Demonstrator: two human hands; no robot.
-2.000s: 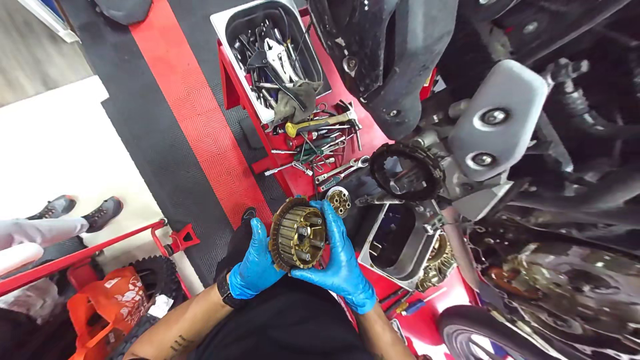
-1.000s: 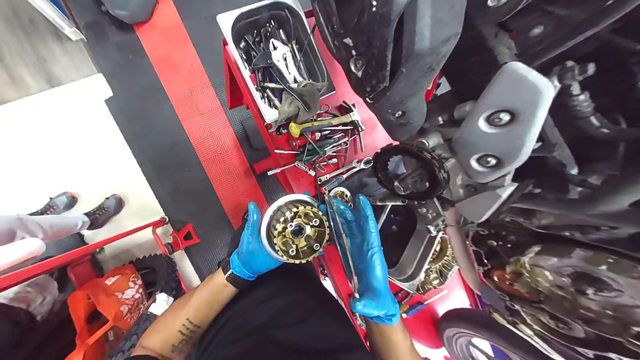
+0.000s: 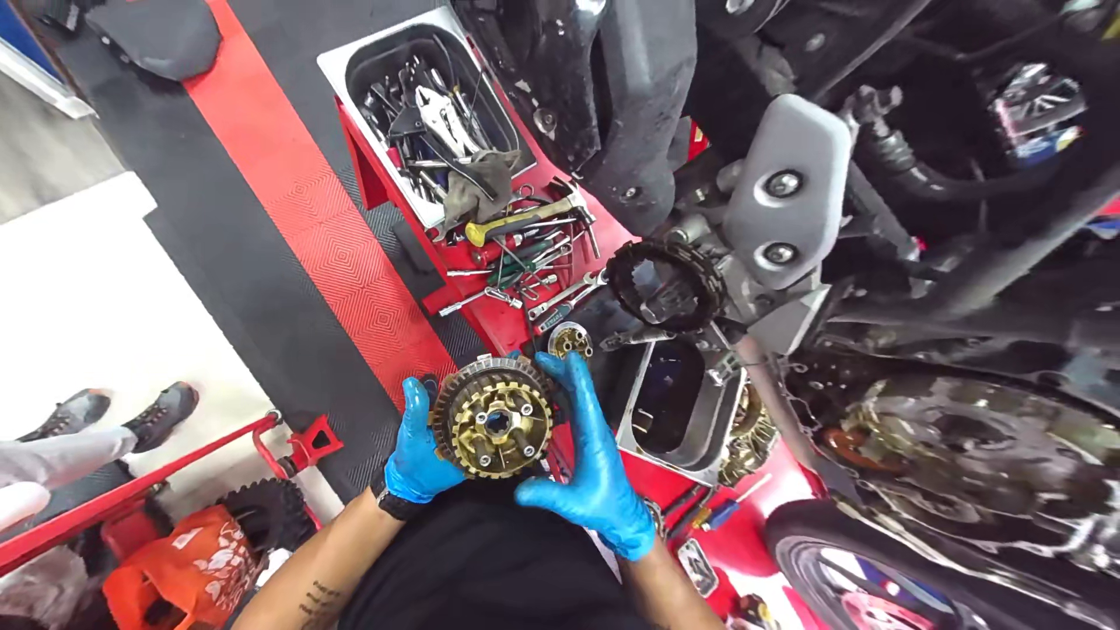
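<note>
A brass-coloured clutch basket assembly (image 3: 497, 423), with bolt heads on its round face, is held by its left rim in my blue-gloved left hand (image 3: 422, 455). My gloved right hand (image 3: 591, 464) is at the assembly's right side with thumb and fingers spread; its fingertips are close to the upper right rim, and I cannot tell if they touch. Just above lies a small round metal part with posts (image 3: 570, 340). A stack of dark ring-shaped clutch plates (image 3: 667, 287) hangs on the motorcycle's grey metal part, up and to the right.
A metal tray of tools (image 3: 331, 63) stands on a red bench, with a yellow-handled hammer (image 3: 525, 219) and wrenches beside it. A second metal tray (image 3: 682, 464) is right of my hands. The motorcycle engine (image 3: 971, 437) fills the right. A person's shoes (image 3: 162, 416) are at left.
The assembly's bolted face, turned sideways two seconds ago, now faces the camera. My right hand, upright and edge-on beside it a second ago, has opened out with its thumb spread.
</note>
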